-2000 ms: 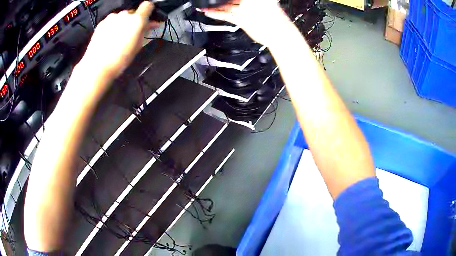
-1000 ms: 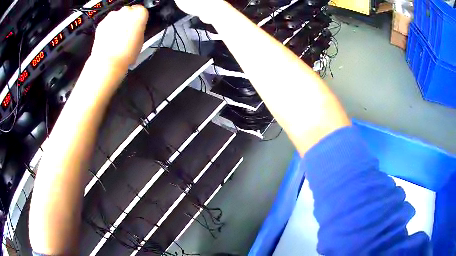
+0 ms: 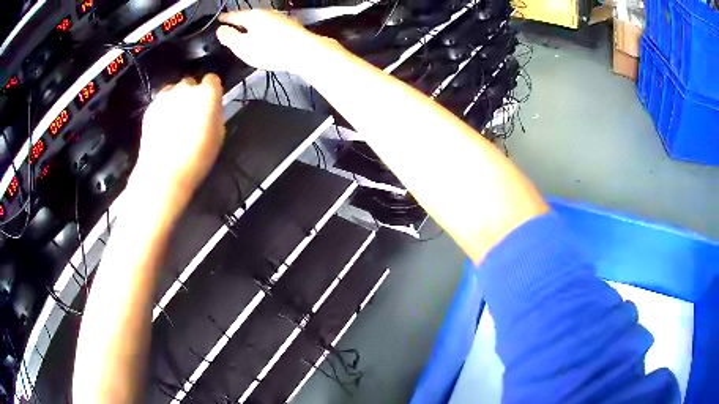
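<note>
My left hand [image 3: 185,118] is at the upper left, in front of the rack, fingers curled; its fingertips are overexposed and I cannot tell if they hold anything. My right hand [image 3: 264,39] reaches across to the top of the picture and pinches a small dark cable plug [image 3: 234,27]. Black headphones [image 3: 197,45] lie on the rack shelf just left of my right hand. The charging rack [image 3: 276,177] has dark shelves with white edges and thin black cables [image 3: 343,367] hanging from them.
Red digits [image 3: 87,91] show along the upper shelf. A blue tote [image 3: 631,233] with a white liner [image 3: 670,323] stands at the lower right. More headphones [image 3: 394,207] lie on shelves behind. Stacked blue totes [image 3: 682,102] and a cardboard box [image 3: 627,51] stand at the upper right.
My right hand has moved left and slightly down. My left hand has moved lower. The view has shifted, so the rack appears lower and further right.
</note>
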